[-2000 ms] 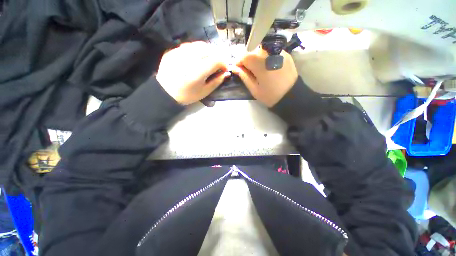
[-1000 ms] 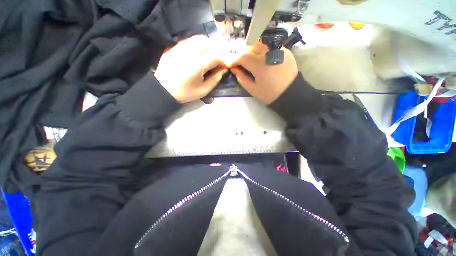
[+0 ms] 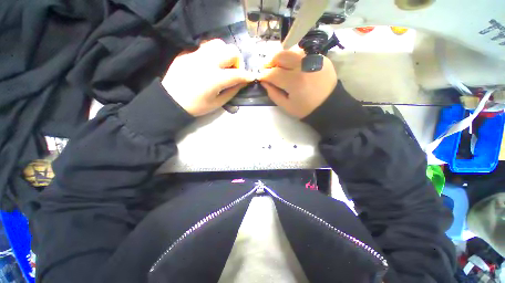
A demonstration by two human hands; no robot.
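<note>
A black garment (image 3: 72,61) lies heaped at the left, and its dark edge reaches under both hands in front of the needle area. My left hand (image 3: 205,80) pinches this dark cloth from the left. My right hand (image 3: 302,83) pinches it from the right, its fingertips nearly touching those of my left hand. The fingertips are overexposed under the lamp, so I cannot tell if a label is between them. The pale sewing machine (image 3: 454,22) stands behind, with its black knob (image 3: 313,62) just over my right hand.
A blue bin (image 3: 482,143) stands at the right, with a white tape (image 3: 462,124) hanging beside it. Bright green material (image 3: 436,178) lies below it. Red and orange rings (image 3: 398,29) lie behind the machine bed. The ruler-marked table edge (image 3: 243,166) runs in front of my lap.
My left hand has shifted slightly left and its fingers are a little more spread around the cloth. My right hand has moved slightly right. Both hands stay at the same cloth.
</note>
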